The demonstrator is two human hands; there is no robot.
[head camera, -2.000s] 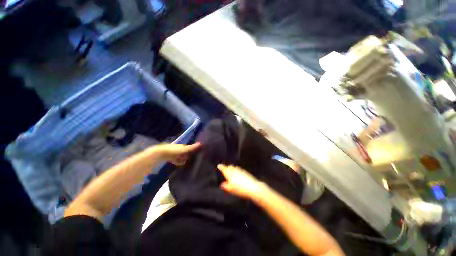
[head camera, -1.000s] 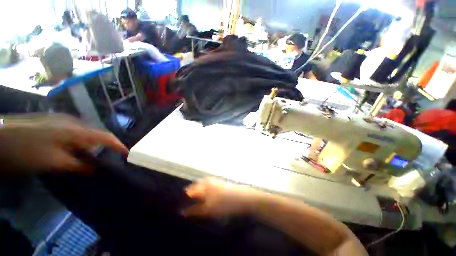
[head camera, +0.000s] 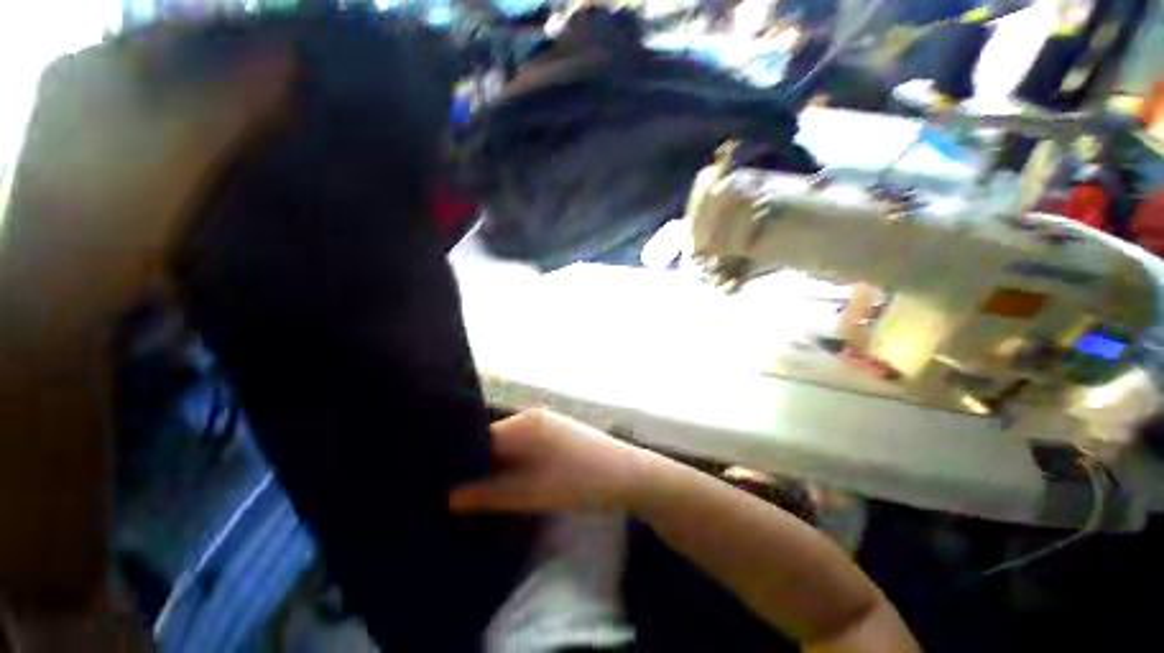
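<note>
A long dark garment piece (head camera: 345, 293) hangs upright at the left, in front of me. My left hand (head camera: 192, 166) is raised, large and blurred at the upper left, and holds the upper part of the cloth. My right hand (head camera: 543, 459) holds the cloth's right edge lower down, beside the table's front edge. Its fingertips are partly hidden against the dark cloth. The cloth is off the table, between me and the table's left end.
The cream sewing machine (head camera: 894, 274) stands on the white table (head camera: 638, 364). A large dark garment pile (head camera: 613, 140) lies behind it to the left. Red-handled snips (head camera: 868, 364) lie on the bed. A blue-white basket (head camera: 243, 561) is at lower left.
My left hand has risen with the cloth, which now hangs upright. My right hand still holds it, near the table edge. Earlier the cloth was low across my lap.
</note>
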